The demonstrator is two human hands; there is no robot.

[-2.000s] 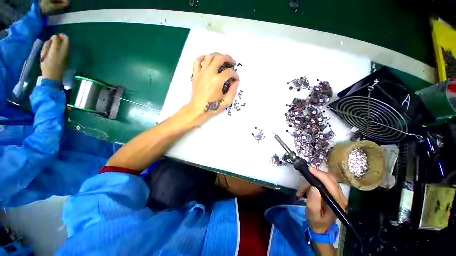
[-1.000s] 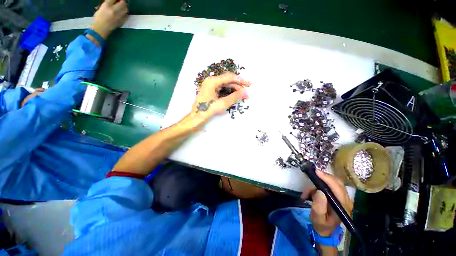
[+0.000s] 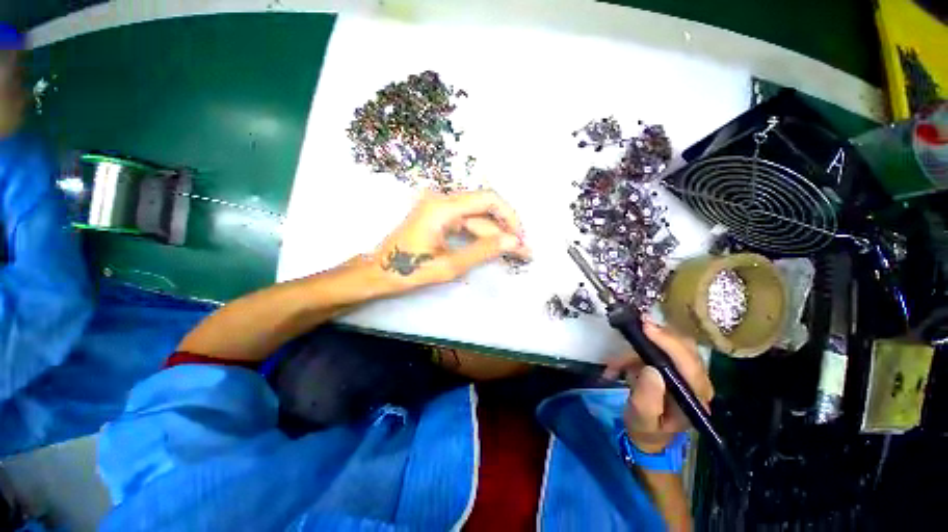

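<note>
My left hand [image 3: 447, 241] is over the white sheet [image 3: 499, 73], palm down, thumb and fingertips together at a few tiny silvery parts [image 3: 515, 266]. Whether it grips one is too small to tell. My right hand [image 3: 668, 379] holds the black soldering iron [image 3: 665, 364], its metal tip pointing up-left beside the long pile of silvery, purplish-dark parts [image 3: 624, 213]. A heap of greenish-brown components [image 3: 405, 130] lies at the upper left of the sheet. A few dark parts [image 3: 570, 303] lie left of the iron.
A solder reel [image 3: 112, 195] stands left, its strand running to the sheet. Right of the pile are a tan tub [image 3: 774, 309] of small light parts, a fan with wire grille [image 3: 751, 203], a yellowish square [image 3: 896, 387] and a yellow tray [image 3: 892, 52]. Another person's blue sleeve [image 3: 36, 260] is far left.
My left hand has moved from the component heap down and right to the few tiny parts, uncovering the heap. My right hand still holds the iron. The view has shifted; the neighbour's arm has moved left.
</note>
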